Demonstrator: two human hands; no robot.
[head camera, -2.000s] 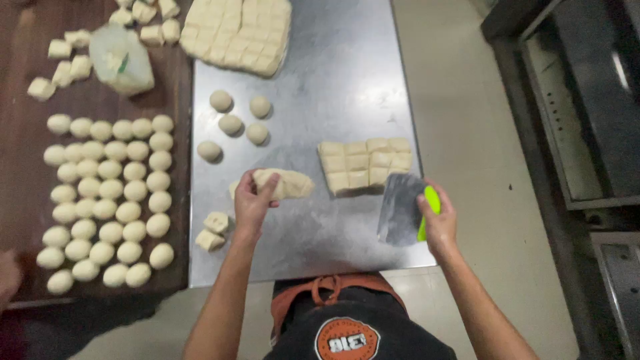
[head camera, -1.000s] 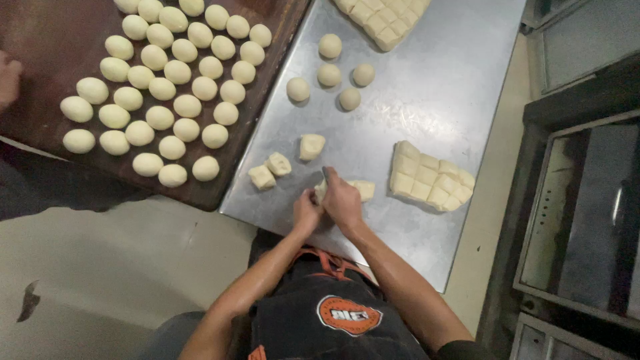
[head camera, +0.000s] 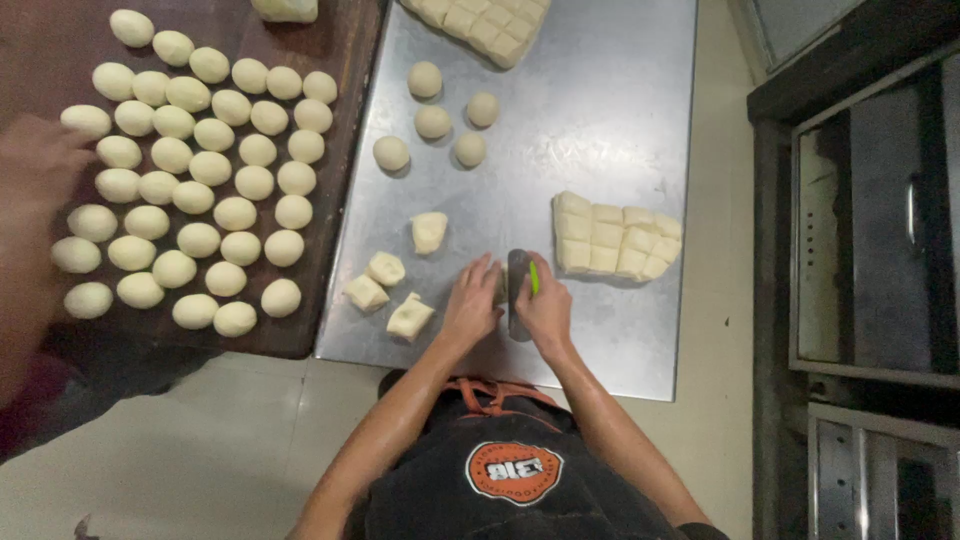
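Note:
My right hand (head camera: 546, 304) grips a bench scraper (head camera: 519, 313) with a bright green handle, its metal blade down near the steel tabletop (head camera: 600, 330). Just left of the blade my left hand (head camera: 474, 296) rests against a piece of dough (head camera: 502, 283) that the fingers mostly hide. Several cut dough pieces (head camera: 410, 316) lie left of my left hand, one (head camera: 429, 232) farther up. A scored dough slab (head camera: 611, 236) sits right of the scraper. Beyond my hands are several round dough balls (head camera: 433, 121), and a larger scored slab (head camera: 491, 26) is at the top edge.
Rows of dough balls (head camera: 199, 240) cover the dark wooden table (head camera: 330, 225) adjoining on the left. Another person's blurred hand (head camera: 45, 161) reaches over it. A partly visible container (head camera: 286, 9) stands at its top. Metal oven-like equipment (head camera: 877, 225) stands beyond the floor on the right.
Two seconds ago my hands were apart; now they are side by side at the dough. Another cut piece lies on the left. The other person's arm has come farther into view. The view has shifted.

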